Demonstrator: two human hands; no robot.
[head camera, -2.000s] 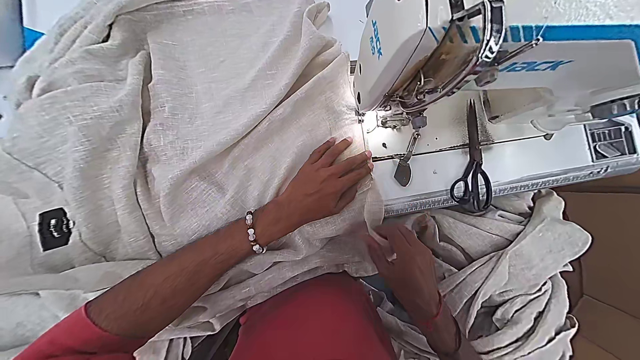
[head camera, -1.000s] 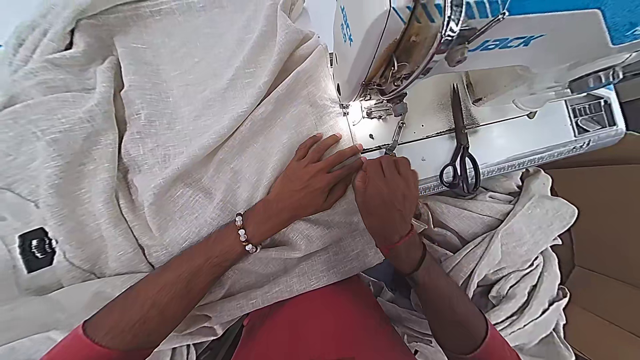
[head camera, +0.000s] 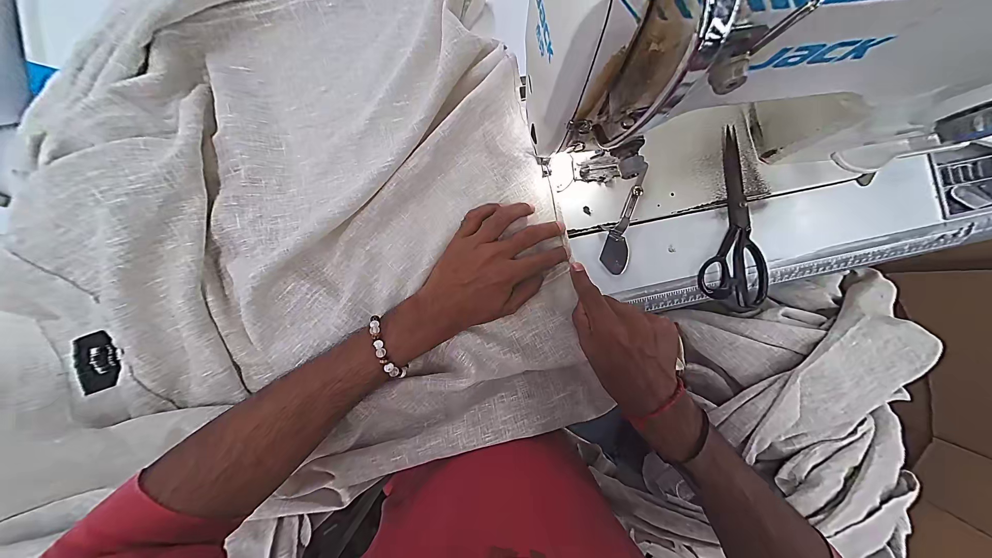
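Observation:
Beige linen-like fabric (head camera: 325, 178) spreads across the left and middle, its right edge under the lit presser foot (head camera: 550, 167) of a white Jack sewing machine (head camera: 821, 70). My left hand (head camera: 492, 267), a bead bracelet at its wrist, lies palm down on the fabric, fingers spread toward that edge below the foot. My right hand (head camera: 628, 349) is at the same edge, index finger extended and touching it near my left fingertips. Its other fingers are curled; whether they pinch fabric is hidden. Black-handled scissors (head camera: 736, 263) lie on the machine bed, right of both hands.
A measuring tape strip (head camera: 837, 267) runs along the front edge of the machine bed. More bunched beige fabric (head camera: 814, 395) hangs below it at the right, beside a cardboard box (head camera: 957, 395). A black label (head camera: 97, 362) is on the fabric at far left.
My right hand was lower with a loose strip of the fabric edge two seconds ago, then closed beside my left fingertips. Now its index finger points along the edge. My left hand stays flat on the fabric.

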